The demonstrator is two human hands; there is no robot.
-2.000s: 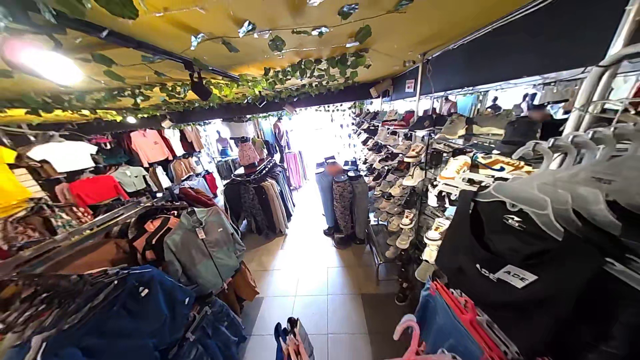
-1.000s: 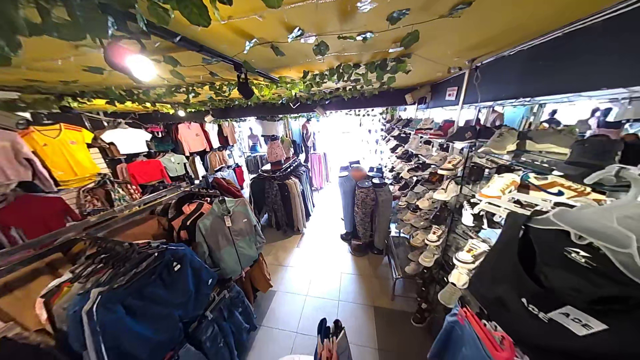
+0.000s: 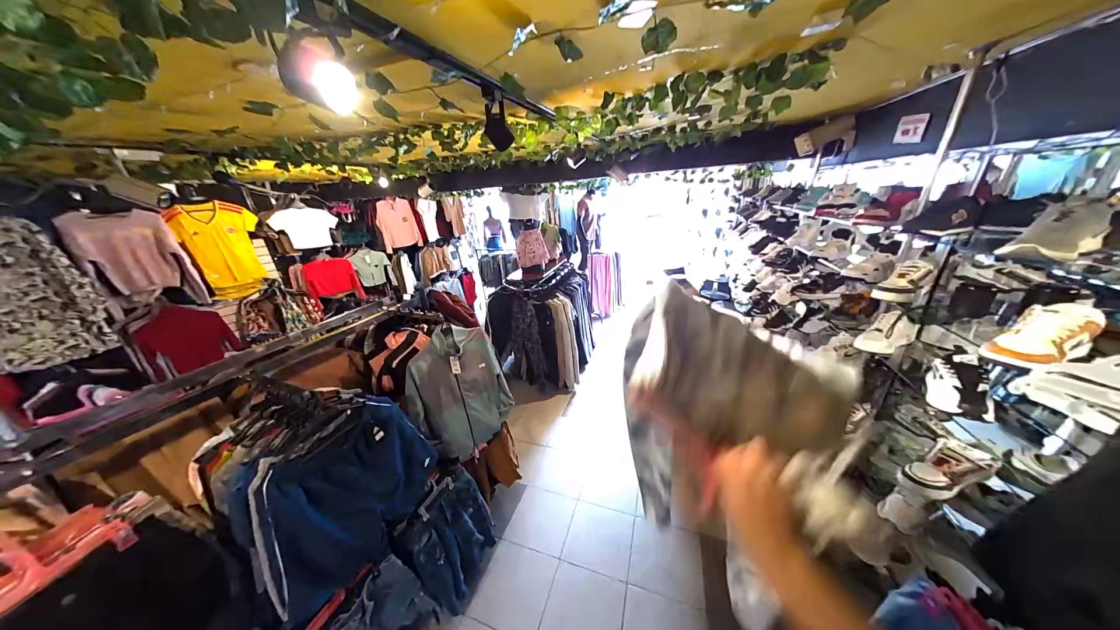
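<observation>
My right hand [image 3: 754, 481] is raised right of centre, blurred by motion, and is closed on a duster [image 3: 744, 376] with grey-brown strands or feathers; its exact kind is too blurred to tell. A reddish part shows beside the fingers. Behind the blurred thing are grey garments and the shoe shelves. My left hand is out of view. Nearest on the left hang navy garments [image 3: 341, 507] on a rack, with a grey-green zip jacket [image 3: 459, 389] beyond them.
Shelves of shoes [image 3: 1046, 334] line the right side. A round rack of trousers [image 3: 538, 328] stands farther down the tiled aisle [image 3: 595, 538]. Red-pink hangers [image 3: 66, 542] are at the lower left. Artificial ivy [image 3: 682, 96] and a lit spotlight [image 3: 332, 86] hang overhead.
My right hand has come into view, holding the blurred grey-brown thing, which now covers part of the aisle and shoe shelves. The view has shifted left.
</observation>
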